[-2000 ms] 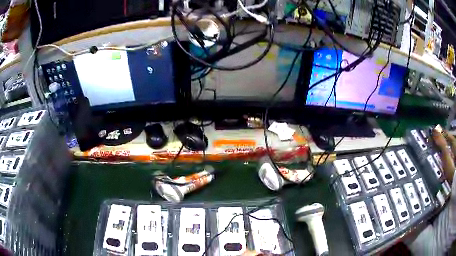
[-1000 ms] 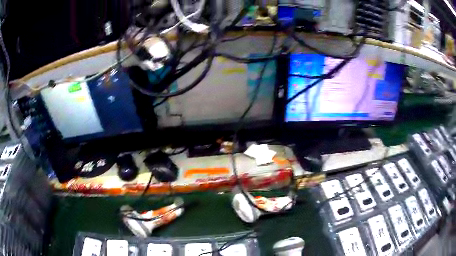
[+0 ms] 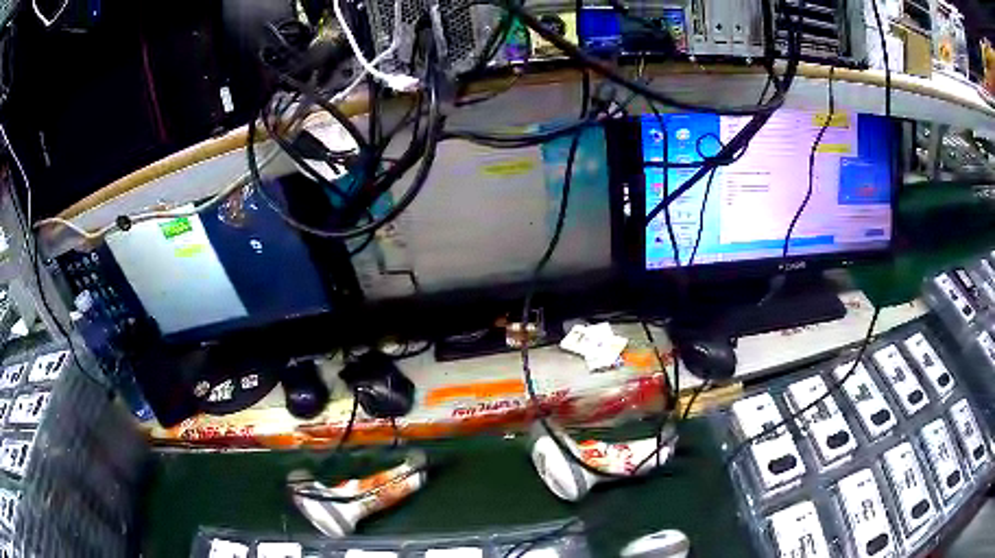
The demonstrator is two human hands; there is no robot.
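Observation:
Neither of my hands is in view. Nearest in front of me, the top edge of a clear blister tray [image 3: 393, 536] with white handheld units shows at the bottom edge, mostly cut off. The head of a white barcode scanner [image 3: 655, 544] shows at the bottom, its handle cut off. Two scanners wrapped in orange-red tape, a left one [image 3: 358, 496] and a right one [image 3: 600, 460], lie on the green mat below the ledge. At the right, a tray [image 3: 862, 436] holds two rows of white units with black ovals.
A tall tray stack [image 3: 82, 469] stands at the left. The taped ledge [image 3: 480, 405] bears black mice [image 3: 378, 384] and a paper scrap [image 3: 595, 344]. Black cables [image 3: 431, 164] hang before the monitors [image 3: 764, 196]. Another tray [image 3: 971, 300] lies at the far right.
The view has tilted up and shifted, so the bench items sit lower in the picture. The hand at the right edge and the fingertips at the bottom, seen two seconds ago, are out of view.

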